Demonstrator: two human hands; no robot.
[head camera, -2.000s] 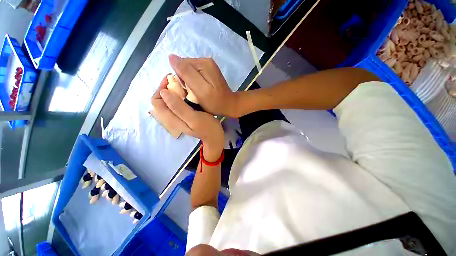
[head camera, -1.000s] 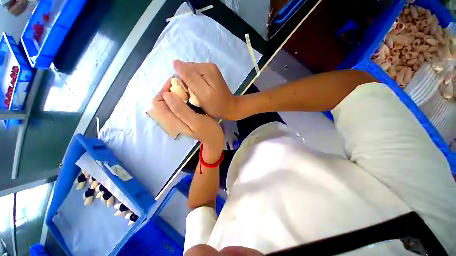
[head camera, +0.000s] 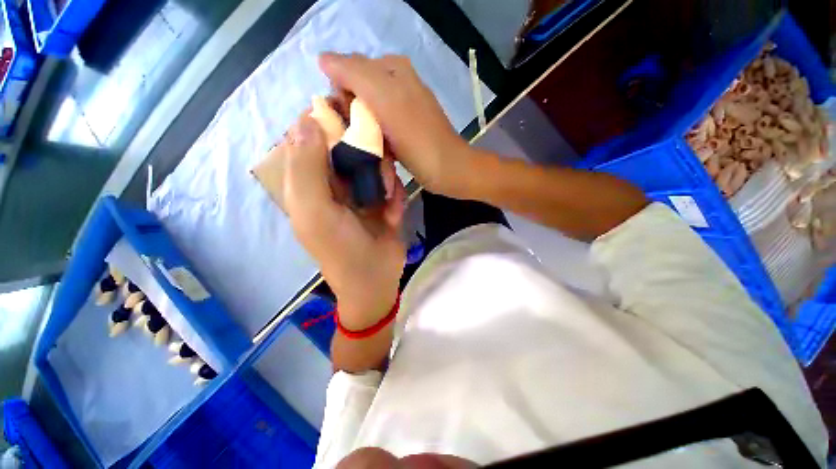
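Observation:
Both my hands hold one joined piece (head camera: 359, 165) above the white sheet. It has two pale tapered limbs pointing up and away from me and a black body part at the end nearer me. My left hand (head camera: 321, 201) holds it from the left, with a red string at the wrist. My right hand (head camera: 403, 114) closes round it from the right; some of its fingertips are hidden. A tan cardboard pad (head camera: 272, 174) lies on the sheet, partly under my left hand.
A blue lined tray (head camera: 69, 275) at lower left holds several joined pieces (head camera: 147, 316). A blue crate (head camera: 683, 174) at right holds a heap of pale limbs (head camera: 756, 119) and ribbed whitish material. The green conveyor (head camera: 197, 101) runs beyond the white sheet (head camera: 220, 220).
My hands have opened somewhat and turned, so the black part now shows well between them. The view has shifted, with the tray nearer the left edge and more of the right crate showing.

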